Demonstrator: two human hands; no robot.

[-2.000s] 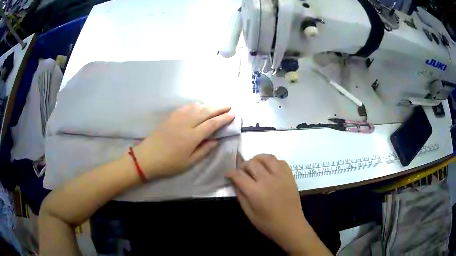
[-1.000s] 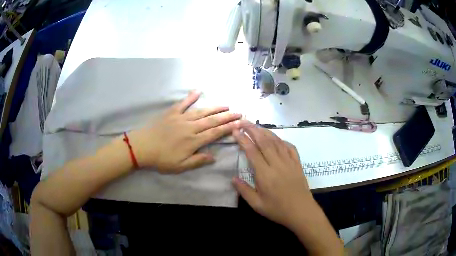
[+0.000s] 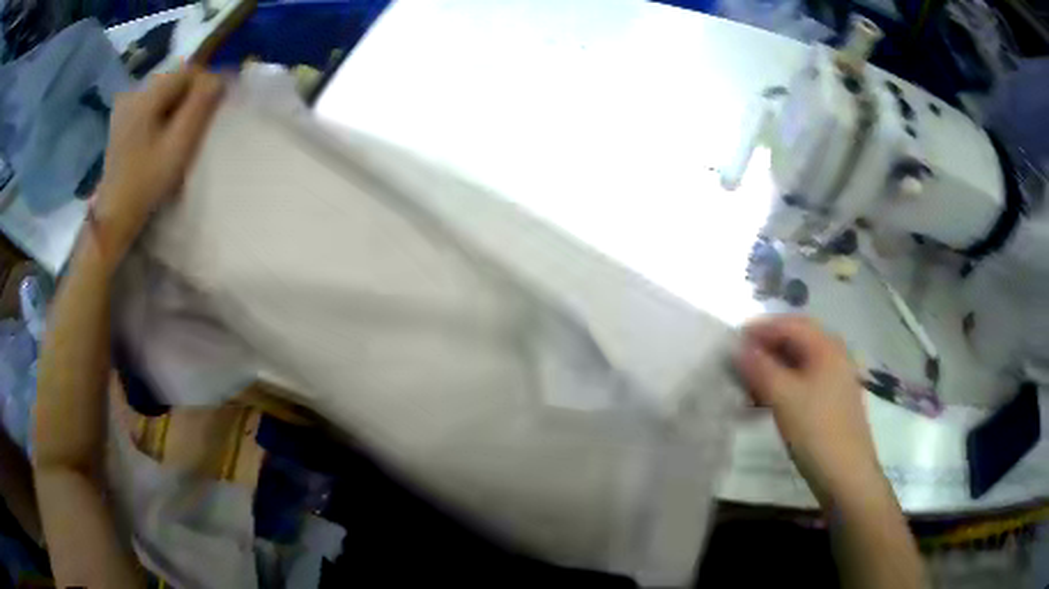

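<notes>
A large light grey-beige garment panel [image 3: 426, 322] is stretched between my hands, blurred by motion, and hangs over the table's front edge. My left hand [image 3: 161, 132] grips its far left end at the upper left. My right hand [image 3: 794, 362] pinches its right edge near the sewing machine. A paler piece [image 3: 575, 368] shows on the panel toward its right part. The white sewing machine head [image 3: 851, 138] is at the upper right, and the cloth is not under its needle area.
On the white table [image 3: 552, 115], a thin white stick [image 3: 909, 308], pink-handled snips [image 3: 912, 394] and a black phone [image 3: 1003, 441] lie right of the needle area. Grey-blue cloth [image 3: 58, 121] is at the upper left. Yellow metal bars [image 3: 236, 443] show at the lower left.
The panel was flat on the table under my hands; now it is lifted and stretched. My left hand has moved to the upper left, my right hand to the right. The view has shifted left.
</notes>
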